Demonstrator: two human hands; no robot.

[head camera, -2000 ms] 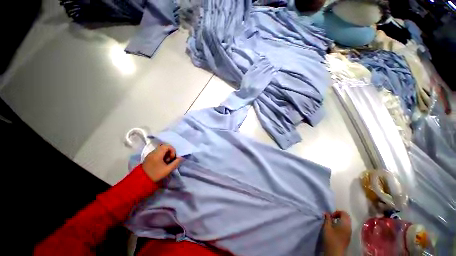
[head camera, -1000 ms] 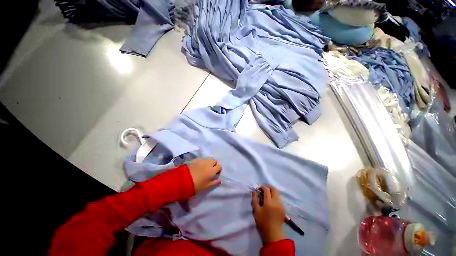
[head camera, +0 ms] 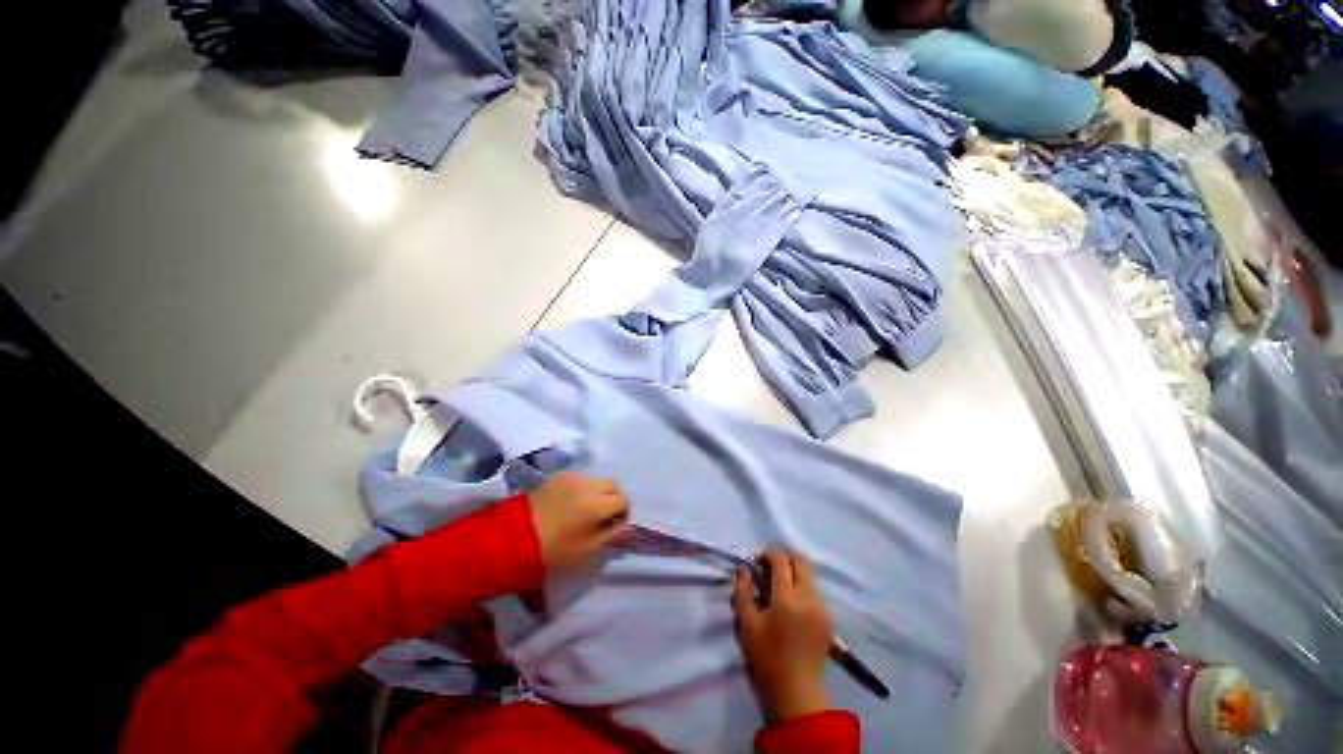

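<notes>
A light blue shirt (head camera: 707, 457) lies spread in front of me, its collar to the left. A white hanger (head camera: 421, 430) shows at the neck, hook on the table. My left hand (head camera: 579, 520), red sleeve, pinches the front placket (head camera: 681, 544) below the collar. My right hand (head camera: 785, 619) grips the placket farther down, fingers bent on the cloth. It also holds a slim dark tool (head camera: 860, 667) that sticks out towards the lower right; its other end is hidden in the hand, so its kind is unclear.
A pile of blue shirts (head camera: 840, 162) lies beyond on the white table (head camera: 280, 309); a sleeve reaches towards my shirt. More shirts lie at the far left. At right are long white packets (head camera: 1097, 383), tape rolls (head camera: 1127, 557), a pink-red bottle (head camera: 1131, 698), poly bags (head camera: 1274, 516) and crumpled garments (head camera: 1141, 214).
My left hand has moved from the collar down the placket. My right hand has left the hem and moved left to the middle of the placket, where the dark tool now shows in it.
</notes>
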